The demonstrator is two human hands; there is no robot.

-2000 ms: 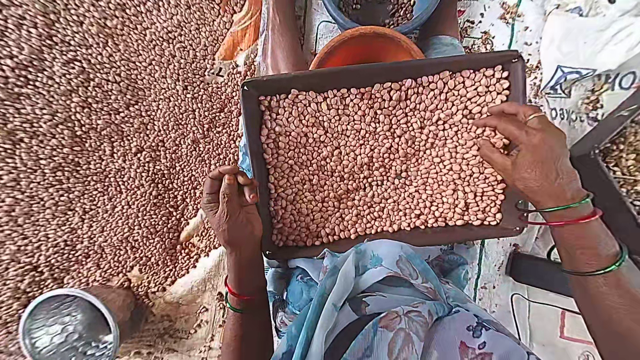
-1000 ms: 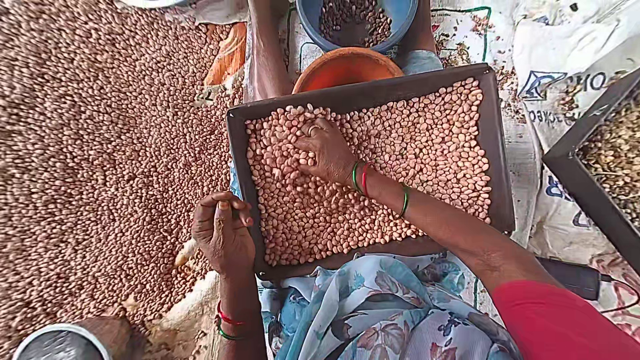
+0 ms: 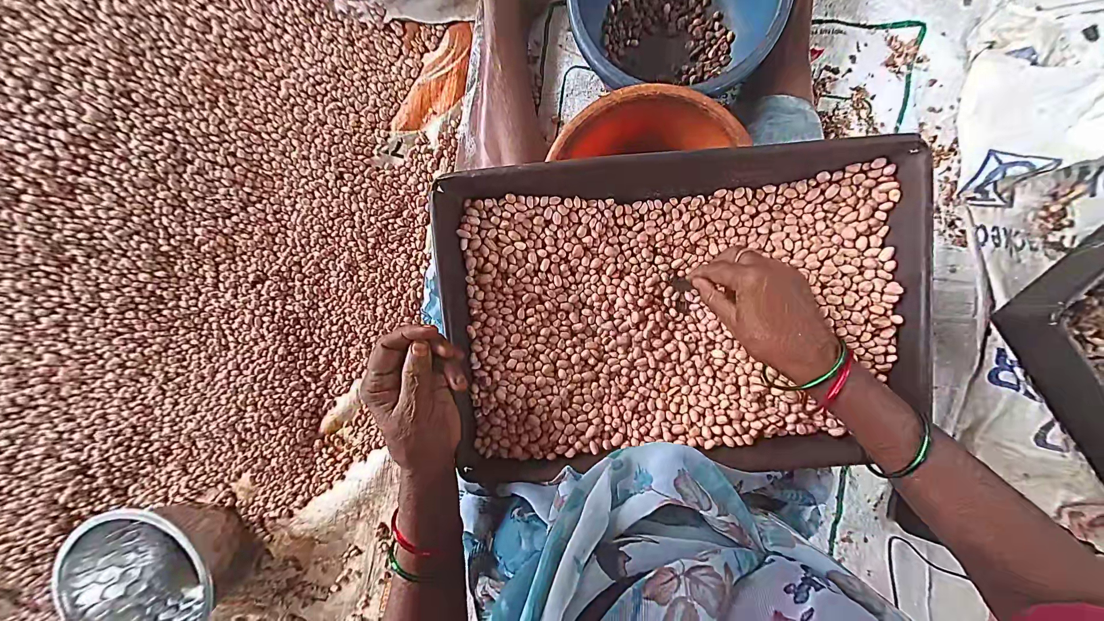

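A dark rectangular tray (image 3: 690, 168) rests on my lap, filled with a layer of shelled, pinkish-brown nuts or beans (image 3: 586, 328). Over the right half of the tray is my right hand (image 3: 768, 310), thumb and forefinger pinched together on a small dark piece (image 3: 681, 283) at the surface of the layer. Outside the tray's left wall is my left hand (image 3: 418, 392), its fingers curled and fingertips near the rim; whether it holds anything is hidden.
A large heap of the same kernels (image 3: 190, 241) spreads on the left. Beyond the tray stand an orange bowl (image 3: 651, 121) and a blue basin (image 3: 768, 52) with dark pieces. A metal container (image 3: 134, 569) is at lower left, another dark tray (image 3: 1052, 319) at right.
My right hand has gone from the right side of the tray to its upper left, then back right to the middle right. My left hand stays by the left rim.
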